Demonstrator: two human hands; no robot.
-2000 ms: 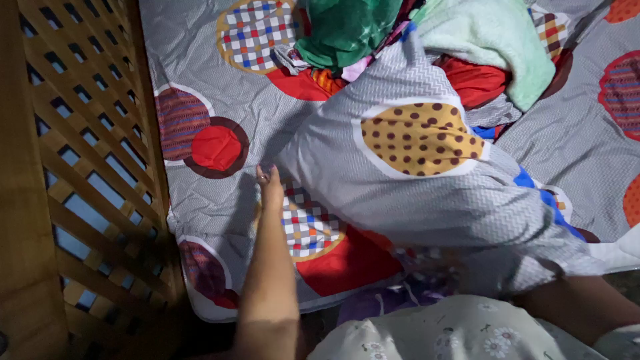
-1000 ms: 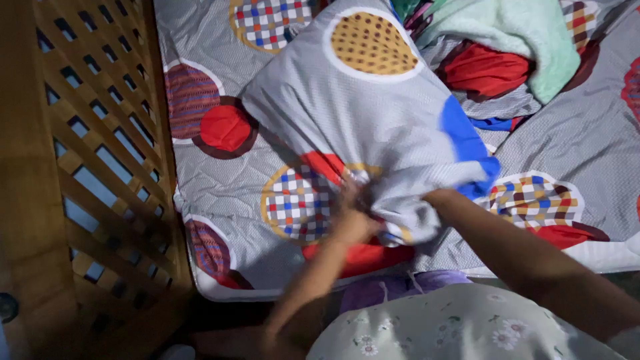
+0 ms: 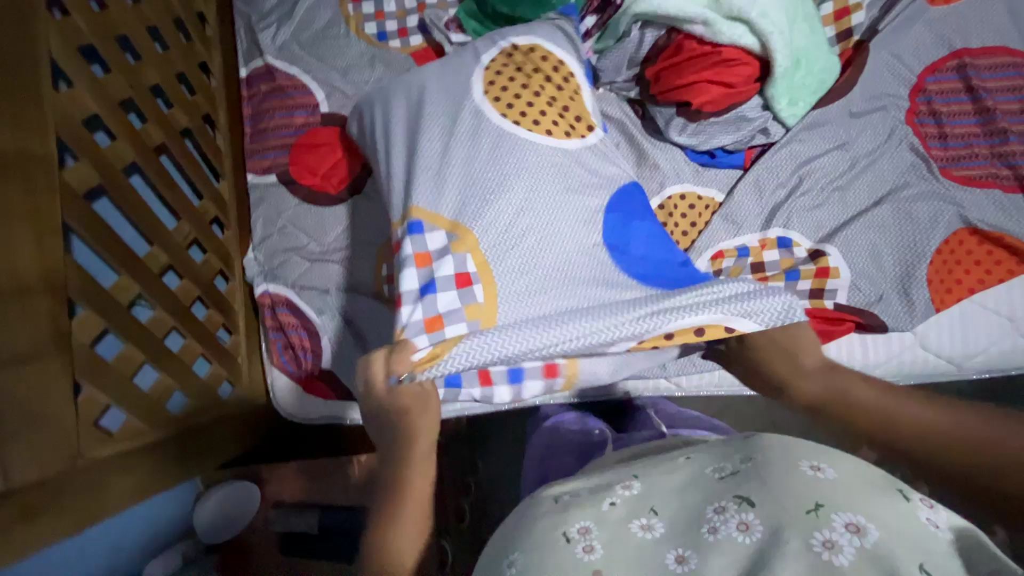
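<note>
A pillow in a grey patterned pillowcase (image 3: 520, 216) lies on the matching bedsheet, its near end hanging toward me at the mattress edge. My left hand (image 3: 400, 384) grips the near left corner of the case, fingers closed on the cloth. At the near right corner, my right hand (image 3: 764, 356) holds the fabric, its fingertips partly hidden under the cloth. Between the hands the case's edge is stretched in folds. Grey bedsheet (image 3: 848, 184) with coloured circles spreads around and beneath the pillow.
A wooden lattice panel (image 3: 152, 208) stands along the left side. Behind the pillow lie a mint-green blanket (image 3: 800, 56), a red cloth (image 3: 704, 72) and a green cloth (image 3: 512, 12). The white mattress edge (image 3: 944, 336) runs in front. A white round object (image 3: 226, 512) is at lower left.
The pillowcase's near end was bunched between my hands a second ago; now it is spread wide. My left hand has moved left and my right hand holds the opposite corner.
</note>
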